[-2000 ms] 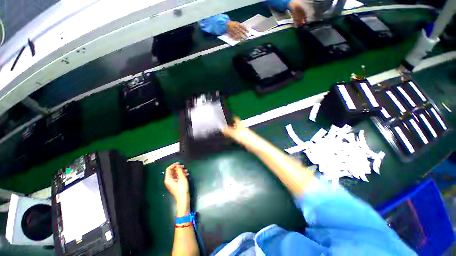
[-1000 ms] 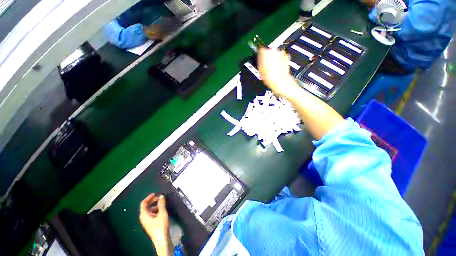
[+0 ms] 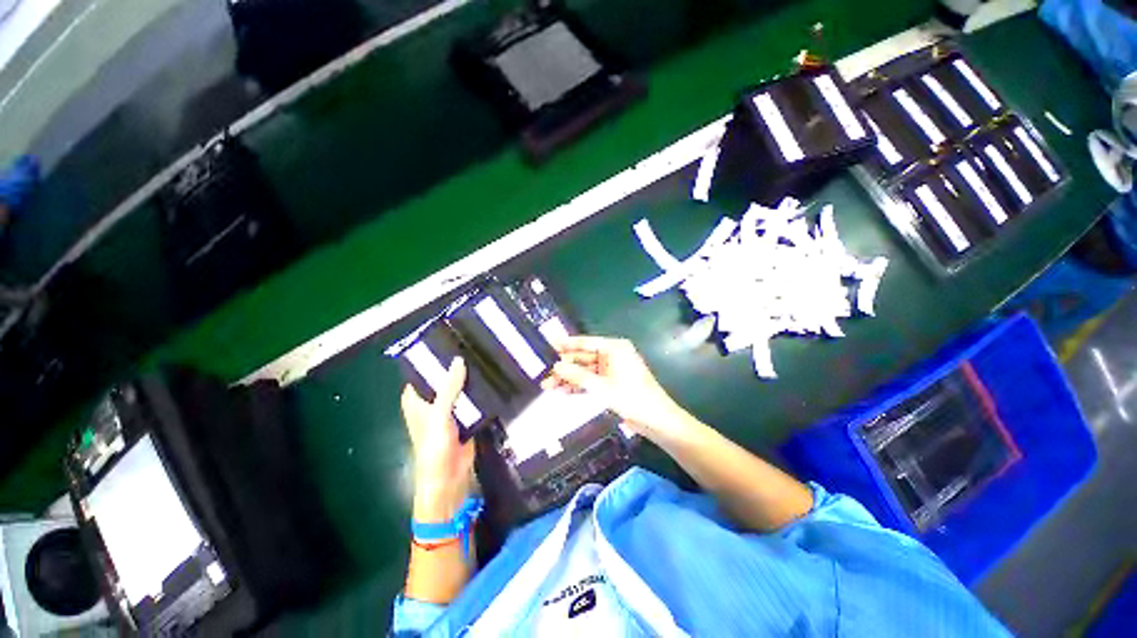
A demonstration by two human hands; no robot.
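A black battery pack (image 3: 480, 354) with two white adhesive bars facing up is held between both hands, tilted above a tablet housing. My left hand (image 3: 436, 424) grips its lower left edge with the thumb on top. My right hand (image 3: 607, 378) has its fingers at the pack's right edge, by the end of a white bar. The tablet housing (image 3: 567, 455) lies on the dark green mat under the pack; part of its bright white recess shows, and the pack hides its far part.
Liner pile (image 3: 776, 284) lies right of the work. Battery stack (image 3: 804, 122) and battery tray (image 3: 958, 160) are farther right. Blue bin (image 3: 1041, 411) is below the bench edge. Stack of housings (image 3: 218, 499) is at left. Green conveyor (image 3: 387, 224) carries housings beyond the white rail.
My right hand has come back from the battery stack with a pack. My left hand has moved up and right and taken hold of it. The pack now covers part of the housing.
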